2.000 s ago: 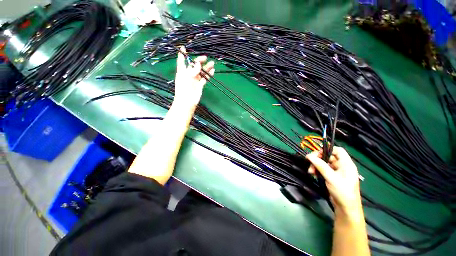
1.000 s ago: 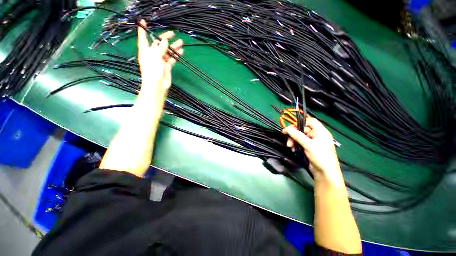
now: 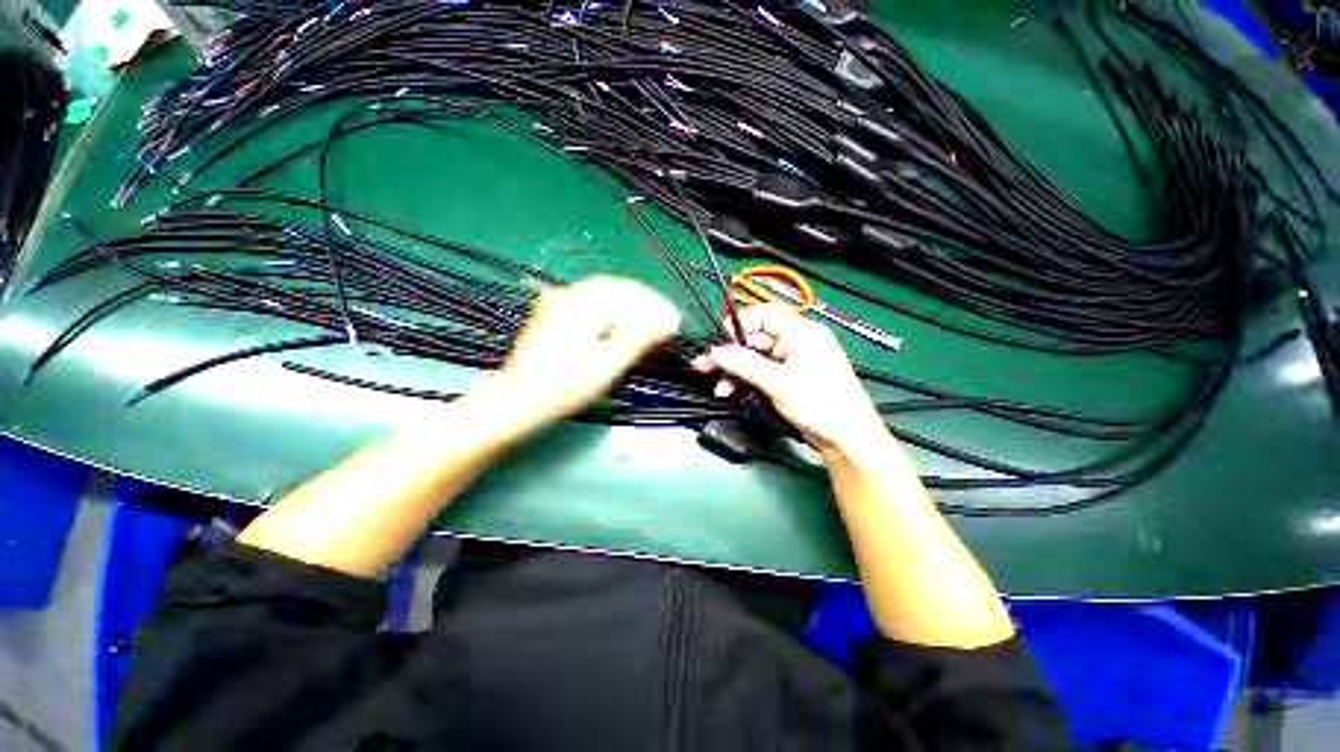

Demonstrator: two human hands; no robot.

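Observation:
My right hand (image 3: 791, 370) is closed around black branch cables (image 3: 708, 250) of a cable assembly, which stick up past its fingers. My left hand (image 3: 588, 345) is blurred, just left of the right hand over the near bundle (image 3: 426, 316), fingers curled. Whether it grips a cable cannot be told. A black splitter block (image 3: 725, 438) lies below the right hand at the bundle's near side. Orange-handled scissors (image 3: 773, 279) lie just above the right hand, with a silvery slim part (image 3: 860, 328) pointing right.
The large harness pile (image 3: 941, 206) lies across the far side of the green mat (image 3: 1029, 551) and curves at the right. More black cables lie at the far left and upper right. Blue bins (image 3: 1168, 661) show below the bench edge. A pale crumpled item (image 3: 110, 33) lies upper left.
My left hand has come down and right, from the far-left cable ends to beside the right hand. The right hand remains around cables. The view has shifted, and the scissors show more fully.

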